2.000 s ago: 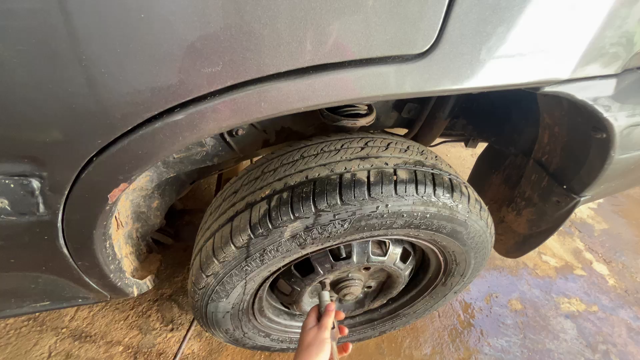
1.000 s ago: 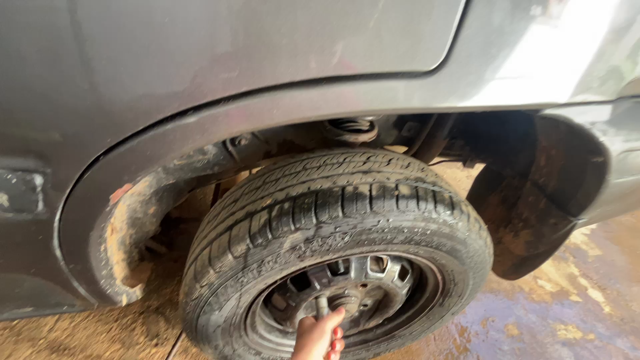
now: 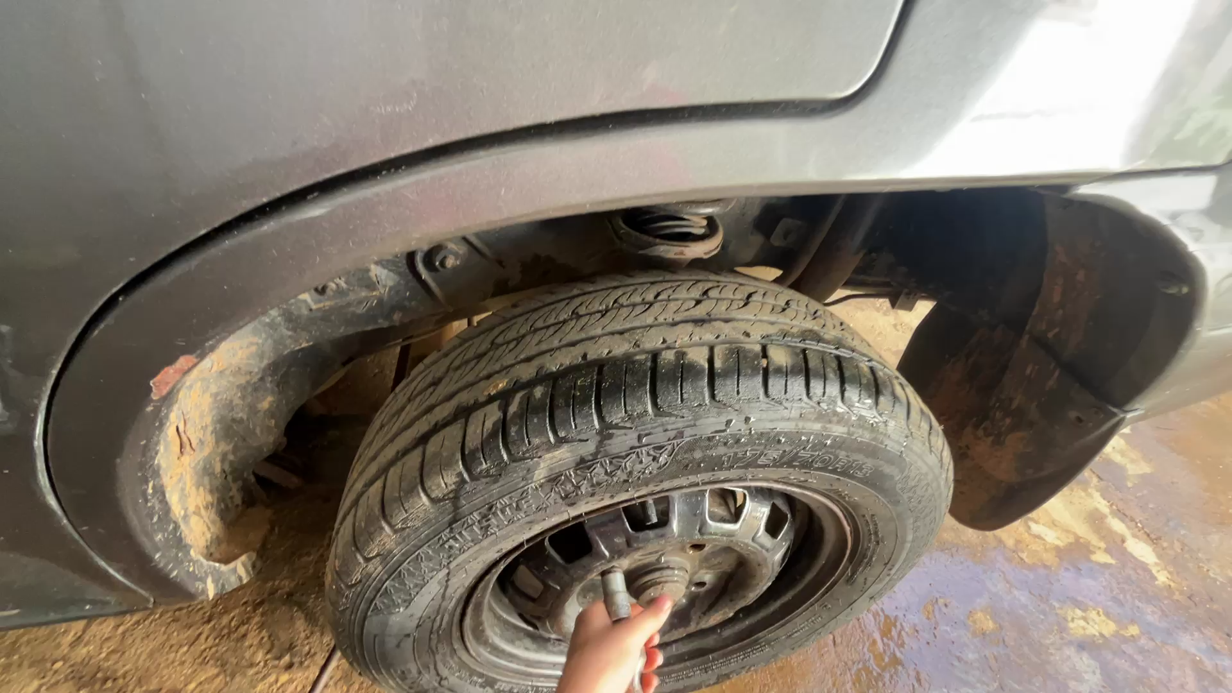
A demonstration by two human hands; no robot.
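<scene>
My left hand (image 3: 616, 647) is at the bottom centre, closed around a metal socket wrench (image 3: 617, 593). The wrench's round socket end points at the wheel face, just left of the hub (image 3: 662, 579). Whether it sits on a wheel nut, I cannot tell. The dark steel wheel rim (image 3: 835, 539) carries a wet, dirty tyre (image 3: 616, 395), which leans outward at the top under the car's wheel arch. Most of the wrench is hidden by my fingers and the frame edge. My right hand is out of view.
Grey car bodywork (image 3: 385, 96) spans the top. A coil spring (image 3: 674, 231) shows above the tyre, and a black mud flap (image 3: 1020, 423) hangs at the right. Rust and mud mark the arch's left end (image 3: 217, 443). The ground (image 3: 1039, 616) is wet and muddy.
</scene>
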